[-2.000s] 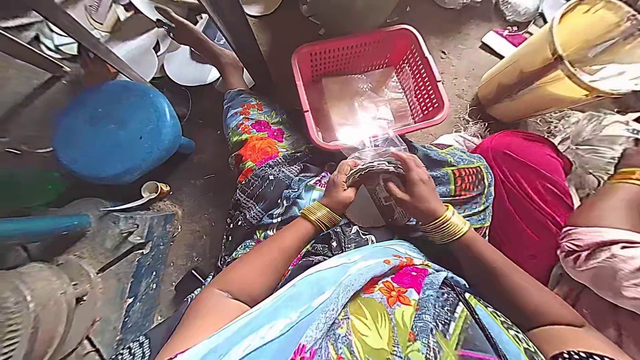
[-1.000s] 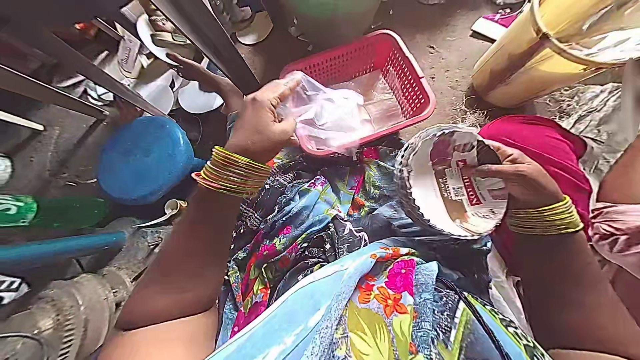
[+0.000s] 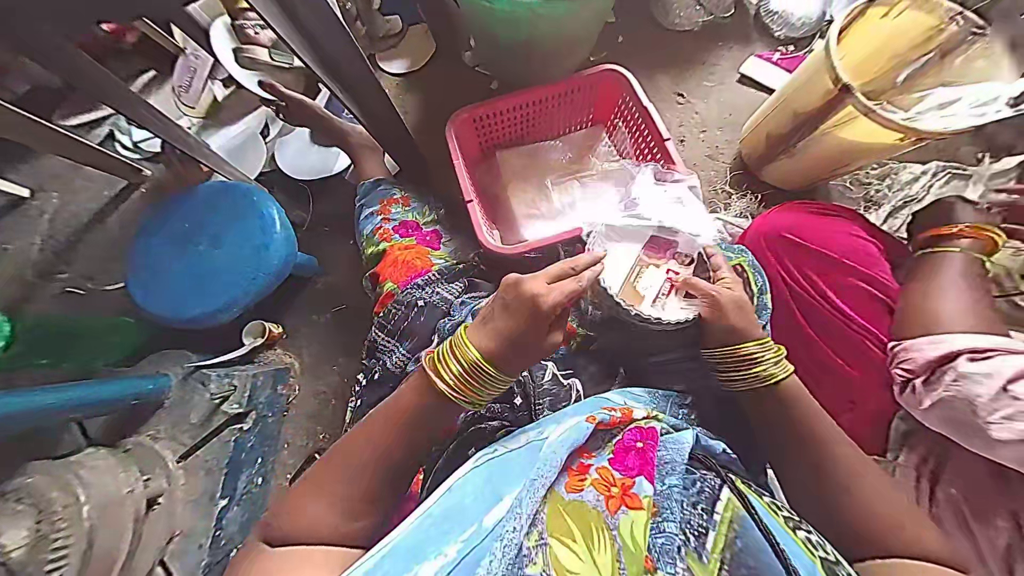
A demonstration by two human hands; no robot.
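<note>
A stack of round plates with crimped rims (image 3: 628,276) and a printed paper label (image 3: 658,276) on top is in my right hand (image 3: 724,300), thumb over the label's edge. Clear plastic bag film (image 3: 660,196) covers the far part of the stack, glaring in sunlight. My left hand (image 3: 540,308) is at the stack's left rim, fingers together and extended; whether they pinch the film or rim I cannot tell. Just beyond the stack, a red perforated plastic basket (image 3: 460,160) holds flat clear plastic bags (image 3: 544,172).
A blue round stool (image 3: 210,254) stands left, above a machine with a motor (image 3: 76,504). Metal legs (image 3: 344,72) rise beyond my foot. A green tub (image 3: 532,36) is behind the basket, a yellow bin (image 3: 832,104) at right. Another person's arm (image 3: 948,280) is close at right.
My left hand, over the basket with a plastic bag one second ago, has come back to the stack. The bag film now lies over the stack, which my right hand still holds.
</note>
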